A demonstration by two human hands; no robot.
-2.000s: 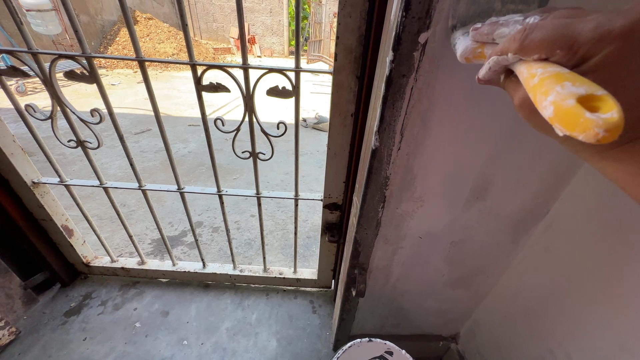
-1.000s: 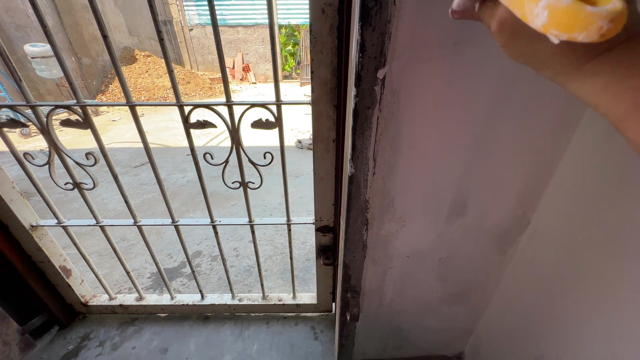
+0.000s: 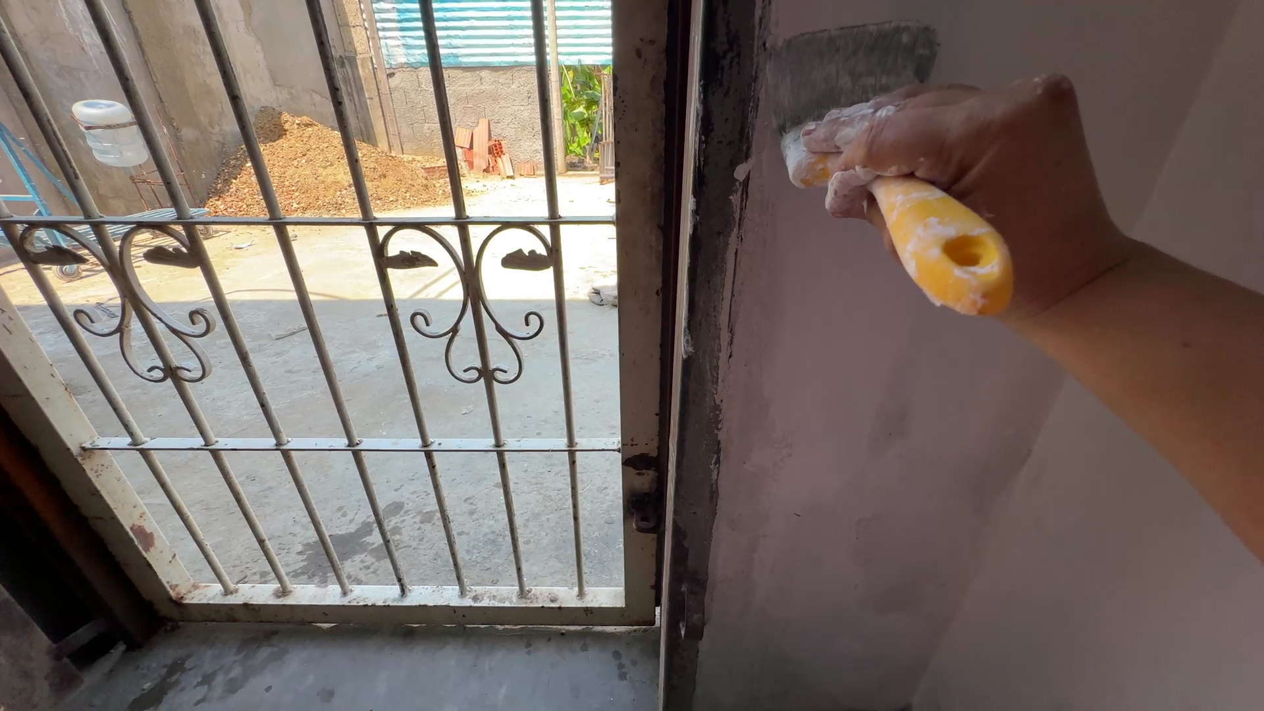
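Note:
My right hand (image 3: 973, 163), smeared with white paste, grips a putty knife with a yellow handle (image 3: 943, 247) at the upper right. The wide metal blade (image 3: 854, 69) lies against the plastered wall (image 3: 849, 415), close to the dark door frame (image 3: 726, 197). White paste also coats the base of the handle. Fingers are wrapped round the handle, whose end with a hole points toward me. My left hand is out of the picture.
A barred metal gate (image 3: 637, 326) with scroll ornaments stands left of the wall. Beyond it are a concrete yard, a dirt pile (image 3: 316, 168), red hollow bricks (image 3: 482, 148) and a plastic water jug (image 3: 111, 133). Below lies a grey floor (image 3: 395, 667).
From the upper edge of the view, where the blade was out of sight a second ago, my right hand with the putty knife now appears lower on the wall. A white bucket rim seen earlier is out of view.

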